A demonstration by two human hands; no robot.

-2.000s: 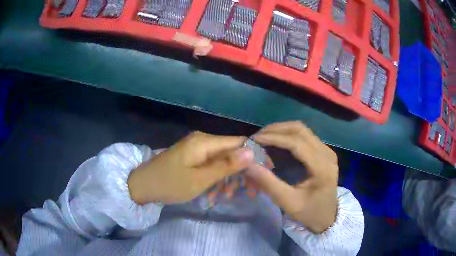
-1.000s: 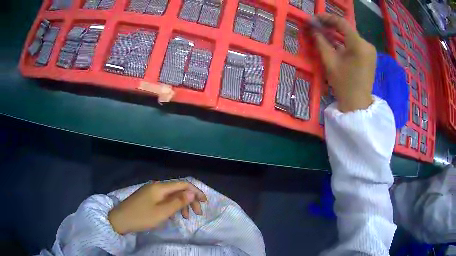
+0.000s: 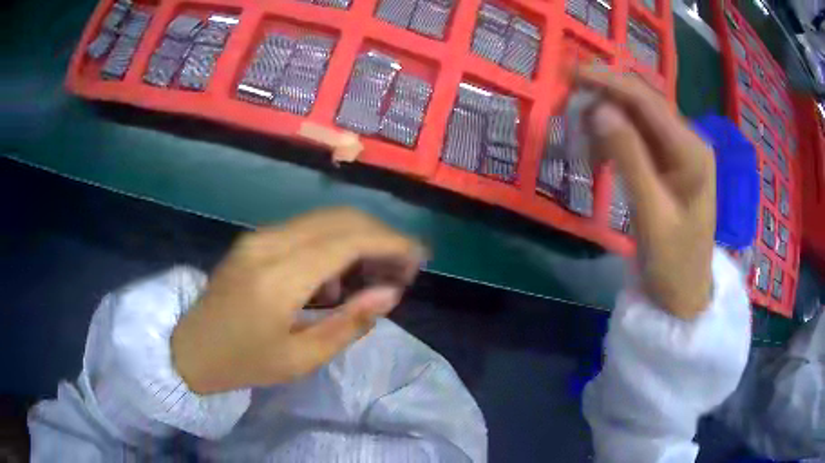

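Note:
A red-orange compartment tray (image 3: pixel 407 161) lies on the green bench, its pockets filled with grey ribbed strip bundles (image 3: pixel 464 131). My right hand (image 3: pixel 656 172) is over the tray's right part, blurred, with thumb and fingertips close around a small grey piece (image 3: pixel 582 108). Its fingers cover part of a front pocket. My left hand (image 3: pixel 294 294) is above my lap in front of the bench edge, fingers curled and thumb apart. No piece shows in it; its palm is in shadow.
A blue bin (image 3: pixel 731 181) stands right of the tray, partly behind my right hand. Another red-orange tray (image 3: pixel 785 217) lies beyond it. A beige tape tab (image 3: pixel 333 141) is on the near tray edge. Another person's grey-white sleeve (image 3: pixel 791 398) is at the lower right.
My right hand first left my left hand for the tray's far pockets, and has now drawn back slightly with a grey piece. My left hand has risen from the lap.

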